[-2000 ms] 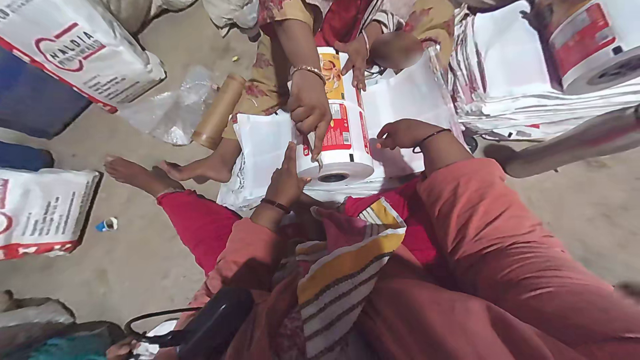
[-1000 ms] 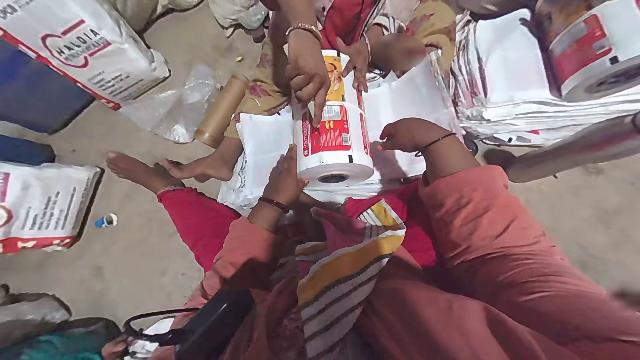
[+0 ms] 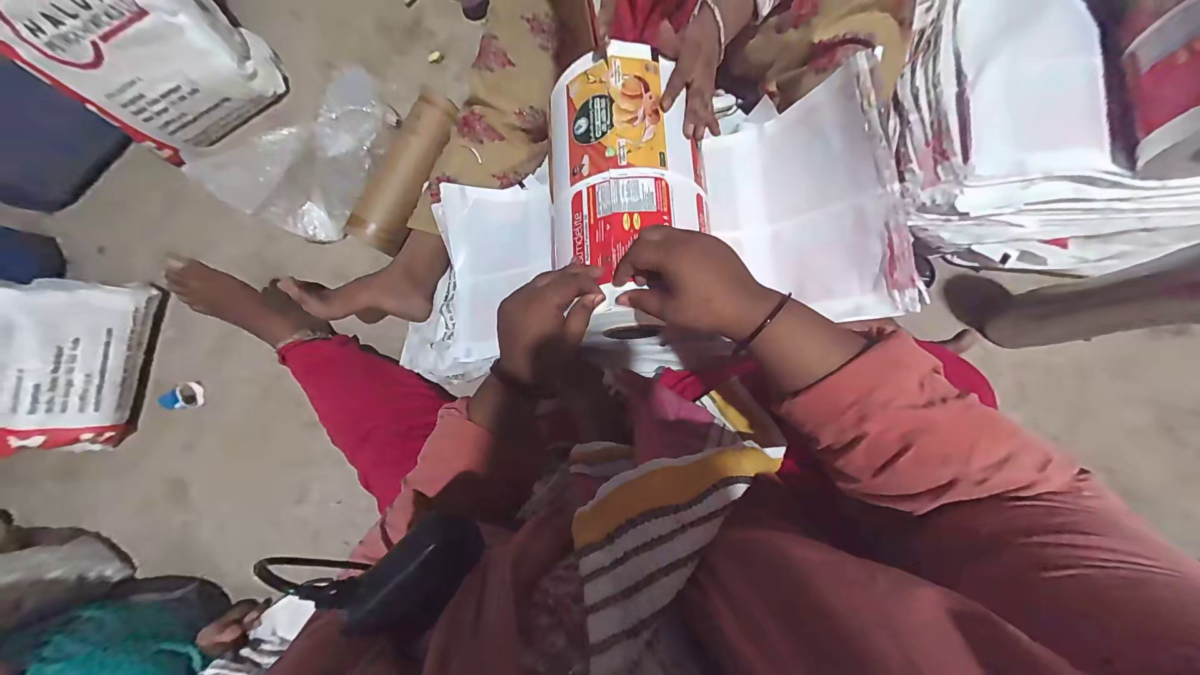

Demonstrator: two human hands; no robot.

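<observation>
A large roll of printed packaging film (image 3: 619,202), red and orange on white, lies between me and a person sitting opposite. My left hand (image 3: 548,314) is at the roll's near left side, its thumb and forefinger close together at the printed face. From the right, my right hand (image 3: 689,281) reaches over the near end, fingers bent and fingertips on or just above the film. Whether either hand pinches the film's edge cannot be told. The other person's hand (image 3: 696,80) rests at the roll's far right. White sheets (image 3: 797,187) lie under and beside the roll.
A brown cardboard tube (image 3: 403,173) and clear plastic wrap (image 3: 323,159) lie on the floor at left, near printed white sacks (image 3: 187,80). Stacked white sheets (image 3: 1031,112) and another printed roll (image 3: 1167,84) are at right. The other person's bare foot (image 3: 384,291) is near the roll.
Both my hands have come together over the near end of the roll; earlier they were apart at its sides. The other person's pointing hand has withdrawn from the printed face.
</observation>
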